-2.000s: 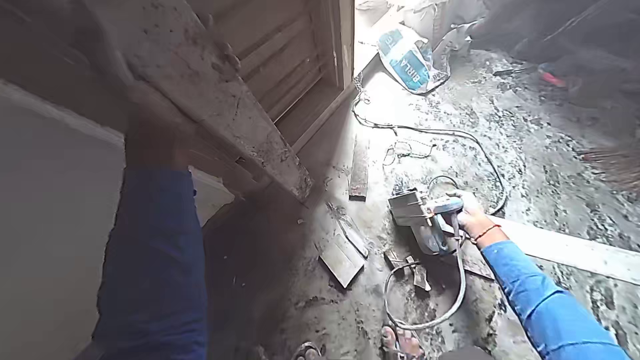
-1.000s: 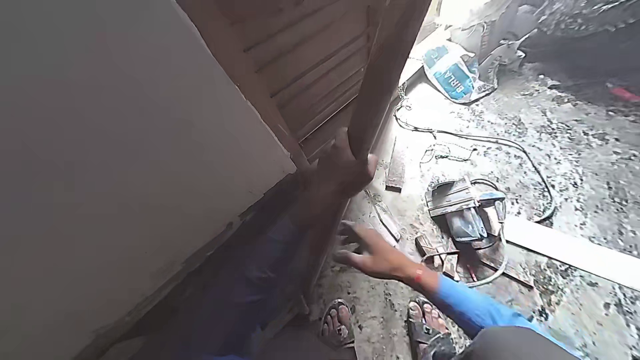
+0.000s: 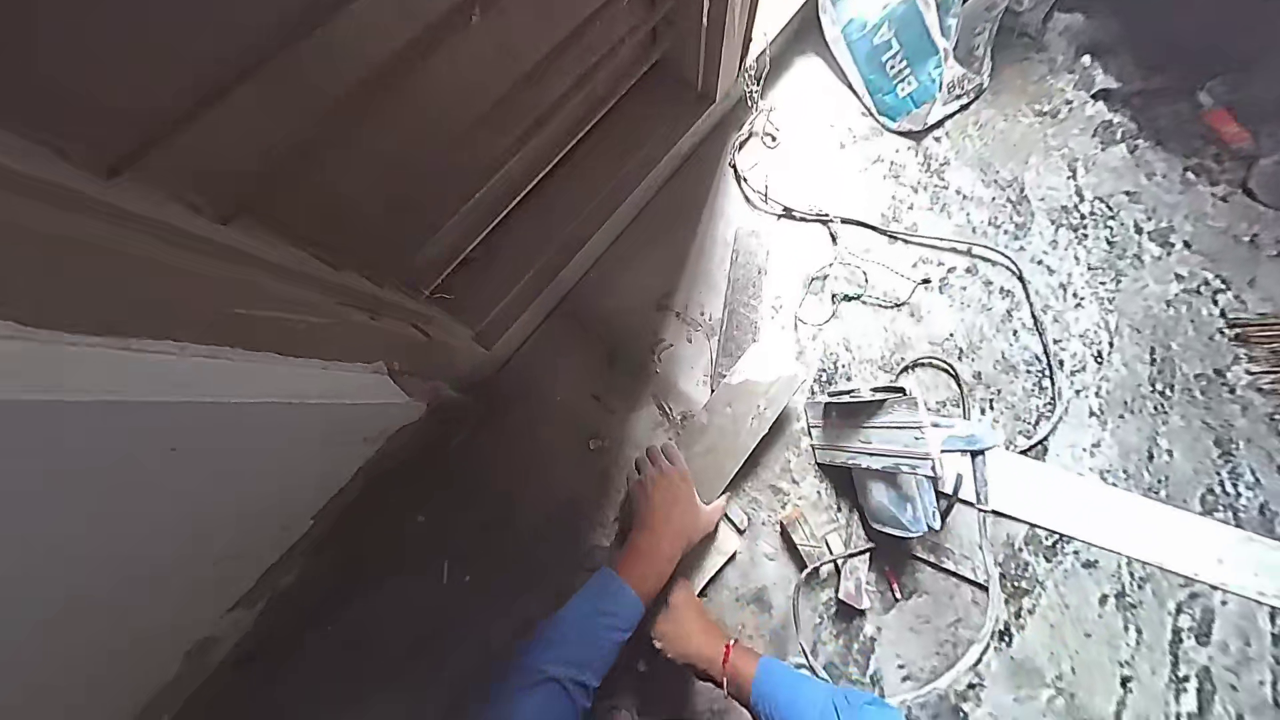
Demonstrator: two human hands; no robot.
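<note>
My left hand (image 3: 668,505) lies on a wooden board (image 3: 745,425) low over the floor, fingers along its left edge and thumb at its right edge. Just below, my right hand (image 3: 688,628), with a red string at the wrist, is at the near end of the board; its fingers are partly hidden, so its grip is unclear. To the right, a corded handheld power saw (image 3: 890,450) rests on the floor with its flat metal base turned up. Small wood offcuts (image 3: 825,555) lie between the board and the saw.
A wooden frame with slats (image 3: 600,220) stands at upper left beside a pale wall (image 3: 180,520). A black cable (image 3: 940,240) loops across the dusty floor. A long white strip (image 3: 1130,510) extends right from the saw. A printed sack (image 3: 900,60) lies at the top.
My right hand was on the saw, then off it; now it is low by the board. My left hand has left the wooden piece it held upright and is on the board at the floor.
</note>
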